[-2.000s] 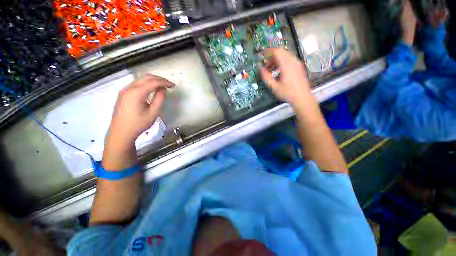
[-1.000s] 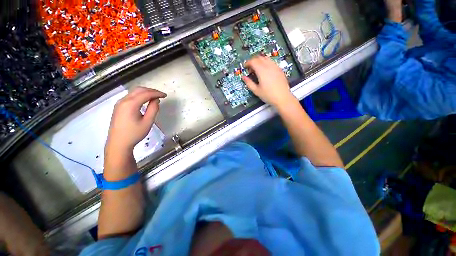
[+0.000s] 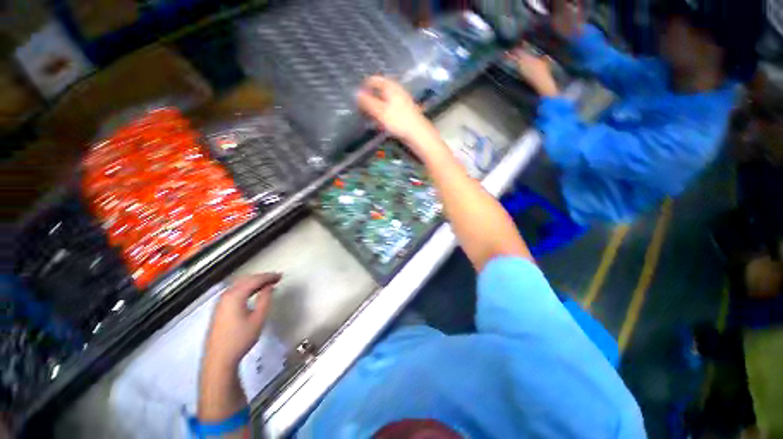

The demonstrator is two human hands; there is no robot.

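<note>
A dark carrier (image 3: 378,270) lies in the line channel and holds several green circuit boards (image 3: 391,236) with small orange spots. The image is motion-blurred. My right hand (image 3: 386,105) is raised beyond the carrier, over the near edge of the clear plastic trays (image 3: 318,60). Its fingers are curled, and whether it holds something cannot be made out. My left hand (image 3: 240,315) is over the channel bed left of the carrier, thumb and fingers apart, with no part visible in it. A blue band is on my left wrist.
Heaps of orange components (image 3: 163,197) and black components (image 3: 69,266) lie on the shelf behind the rail, beside a dark grey component tray (image 3: 257,154). A white sheet (image 3: 172,373) is on the channel bed. A looped cord (image 3: 475,147) lies right of the carrier. A person in blue (image 3: 627,129) is at the right.
My right hand has left the boards and moved back to the clear trays. My left hand stays over the channel bed. The view has turned, showing more of the shelf and the other person.
</note>
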